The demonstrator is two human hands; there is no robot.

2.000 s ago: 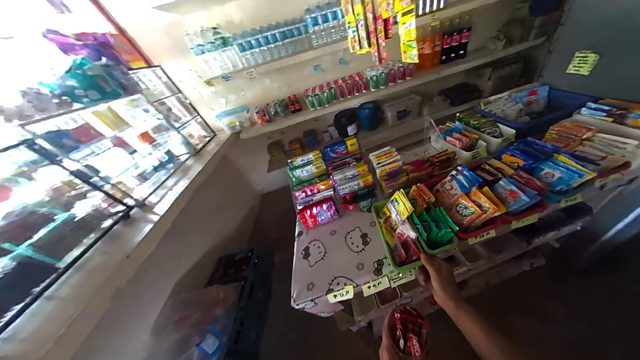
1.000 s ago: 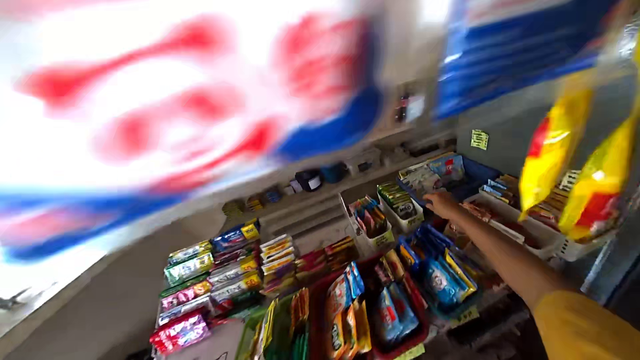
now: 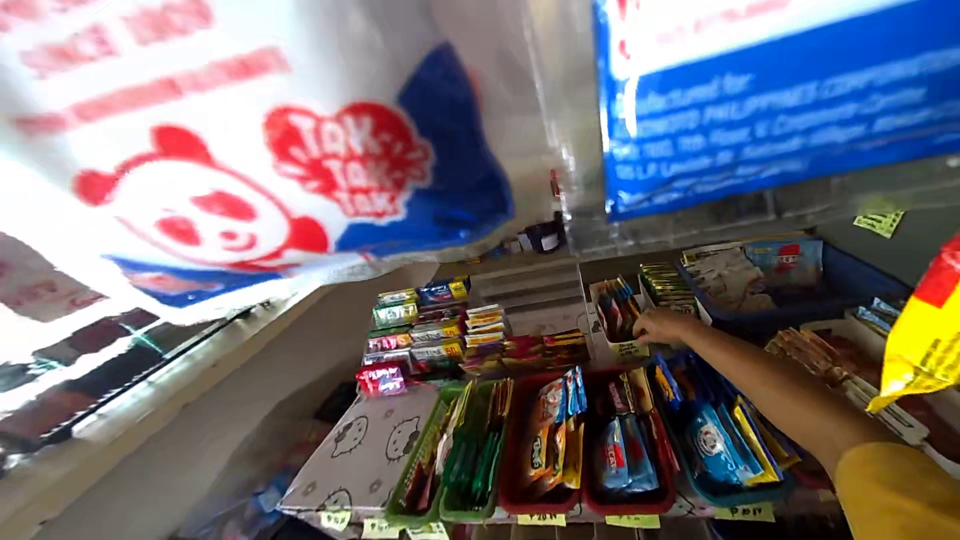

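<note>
My right hand (image 3: 660,327) reaches in from the right, past a yellow sleeve, to the front edge of a white basket of sachets (image 3: 616,307). Its fingers are bent at the basket's rim; whether they grip anything is too small to tell. Beside it, to the right, stands another white basket of green and gold sachets (image 3: 667,289). Nearer to me are green baskets (image 3: 448,510), red baskets (image 3: 544,502) and a teal basket (image 3: 750,495) filled with sachets. My left hand is out of the frame.
Hanging plastic packs, a panda-printed one (image 3: 225,217) and a blue one (image 3: 750,127), block the upper view. A yellow pack (image 3: 926,337) hangs at right. A blue bin (image 3: 862,285) stands behind. Stacked packets (image 3: 427,322) lie on the patterned table cover (image 3: 352,457).
My right hand has moved from beside the blue bin to the front of the white sachet basket. Two seconds ago both hands were low, one around a container of red packets.
</note>
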